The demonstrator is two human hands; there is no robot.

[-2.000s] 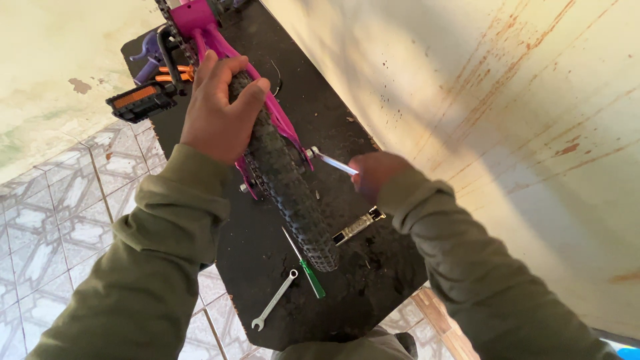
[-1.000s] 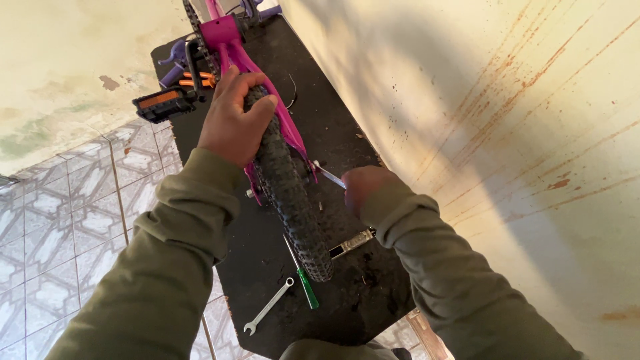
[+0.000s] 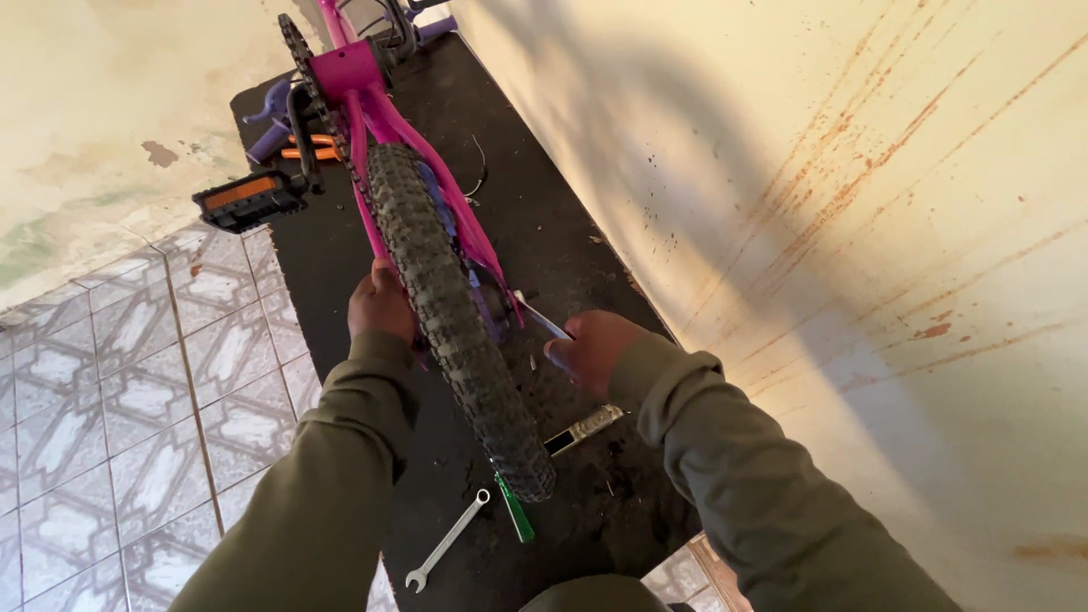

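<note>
A pink bicycle frame (image 3: 347, 73) lies on a dark board, its knobby rear tyre (image 3: 450, 314) pointing toward me. My right hand (image 3: 595, 344) grips a metal wrench (image 3: 544, 318), whose far end meets the axle area at the right frame end. My left hand (image 3: 381, 306) is at the left side of the wheel, by the frame tube; its fingers are partly hidden, so whether it grips anything is unclear. A combination wrench (image 3: 449, 541) and a green-handled screwdriver (image 3: 515, 508), partly under the tyre, lie near the board's front.
The dark board (image 3: 331, 280) stands beside a stained wall (image 3: 765, 212). A black pedal with an orange reflector (image 3: 248, 201) juts out at the left. Orange-handled pliers (image 3: 313, 148) lie behind the crank. A metal and black tool (image 3: 585, 429) rests right of the tyre. Tiled floor (image 3: 110, 408) shows at left.
My left hand has left the top of the tyre and moved down to the wheel's left side. My right hand still holds the wrench at the right axle end.
</note>
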